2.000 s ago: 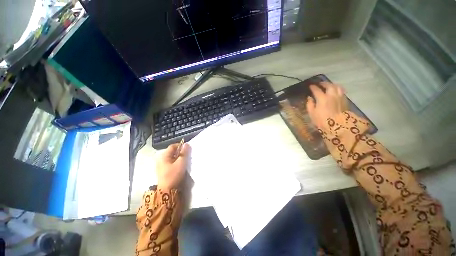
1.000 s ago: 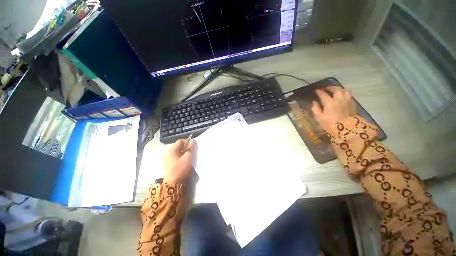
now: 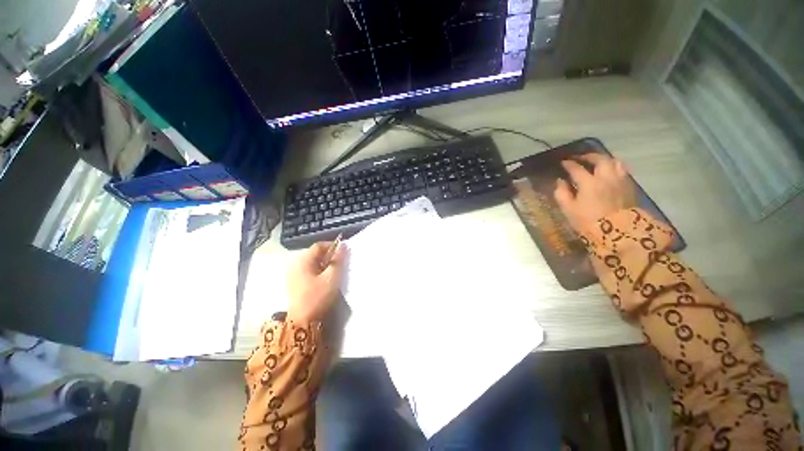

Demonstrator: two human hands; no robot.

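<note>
White overexposed paper sheets (image 3: 432,308) lie on the desk in front of me and hang over its front edge. My left hand (image 3: 315,275) rests at their left edge and holds a thin yellowish pen (image 3: 333,250) upright. My right hand (image 3: 595,189) lies curved over the upper part of the dark mouse pad (image 3: 551,231) with its brown-orange picture. The mouse is hidden under this hand. The monitor (image 3: 388,53) shows thin pale outlines and dashed crossing lines on black.
A black keyboard (image 3: 392,187) lies below the monitor, its lower edge partly under the sheets. An open blue folder (image 3: 110,299) with white sheets is at the left, with a green binder (image 3: 176,84) behind it. A small dark object (image 3: 589,70) lies at the back right.
The view has shifted, so the desk sits slightly further right. On the screen, the outlines and crossing lines have moved and look larger. Both hands stay in about the same places.
</note>
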